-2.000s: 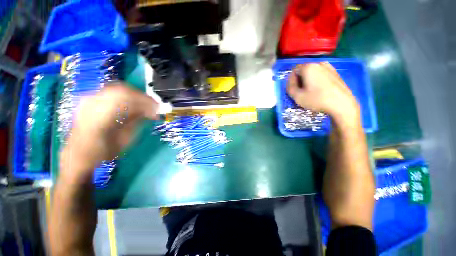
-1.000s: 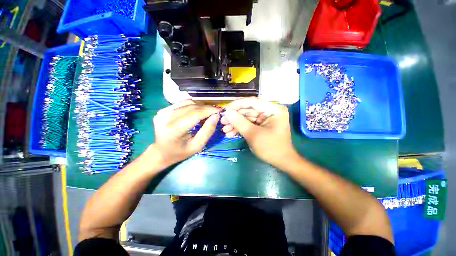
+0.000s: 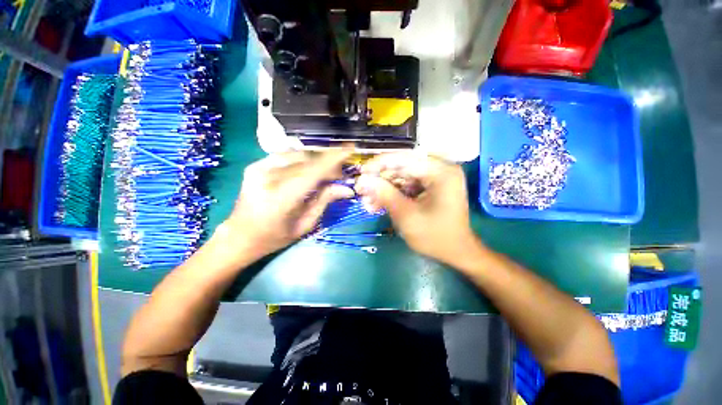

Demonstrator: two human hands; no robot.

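Observation:
My left hand [image 3: 281, 194] and my right hand [image 3: 416, 198] meet just in front of the press [image 3: 344, 103]. Their fingertips are close together around something small and dark, perhaps a blue wire end with a terminal; the fingers hide most of it. Finished leads [image 3: 348, 229] lie on the bench below and partly under my hands. The crimping die with its yellow tab [image 3: 390, 111] is just beyond my fingertips. A big stack of blue wires [image 3: 165, 158] lies at left. The terminal tray [image 3: 602, 158] at right holds a silver heap of terminals [image 3: 530, 170].
A blue bin with green wires [image 3: 85, 150] is at far left, and a blue parts bin [image 3: 158, 28] at upper left. A red bin [image 3: 550, 35] stands behind the terminal tray. The finished-goods bin [image 3: 633, 364] with a green sign is at lower right, below bench level.
My left hand has come from the wire stack and my right hand from the terminal tray, and they have met before the press. Since one second ago they have barely moved.

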